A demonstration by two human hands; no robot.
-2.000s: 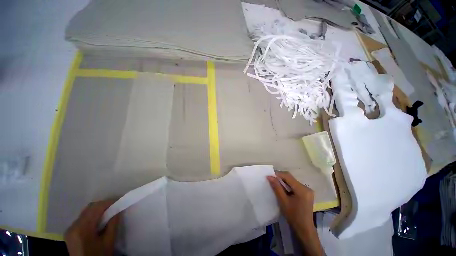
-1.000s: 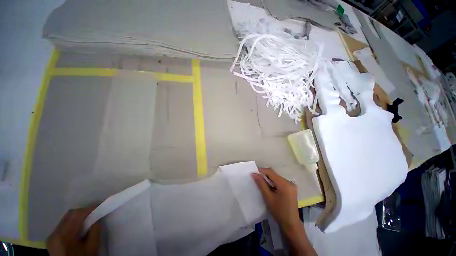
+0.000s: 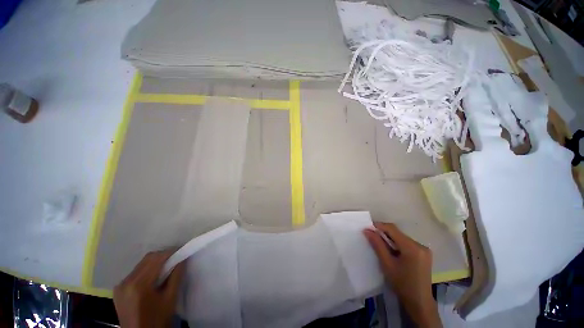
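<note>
A thin white garment piece (image 3: 282, 266) lies at the near edge of the table and hangs over it, with both shoulder parts folded over. My left hand (image 3: 150, 288) grips its left folded edge. My right hand (image 3: 403, 262) pinches its right folded part between thumb and fingers. A translucent cream squeeze bottle (image 3: 446, 197) lies on its side to the right of my right hand, nozzle toward the near edge. Yellow tape (image 3: 296, 154) marks the grey-beige surface beyond the piece. The lower end of the piece is cut off by the picture's edge.
A tangled heap of white strips (image 3: 410, 86) lies at the back right. A stack of white cut panels (image 3: 522, 211) lies at the right over a brown layer. Grey sheets (image 3: 237, 35) are stacked at the far side. A small brown bottle (image 3: 20, 106) and a crumpled scrap (image 3: 59, 208) are at left.
The view has swung left, bringing the brown bottle and the scrap into clear sight. Both hands keep their hold, and the piece has barely changed against the table.
</note>
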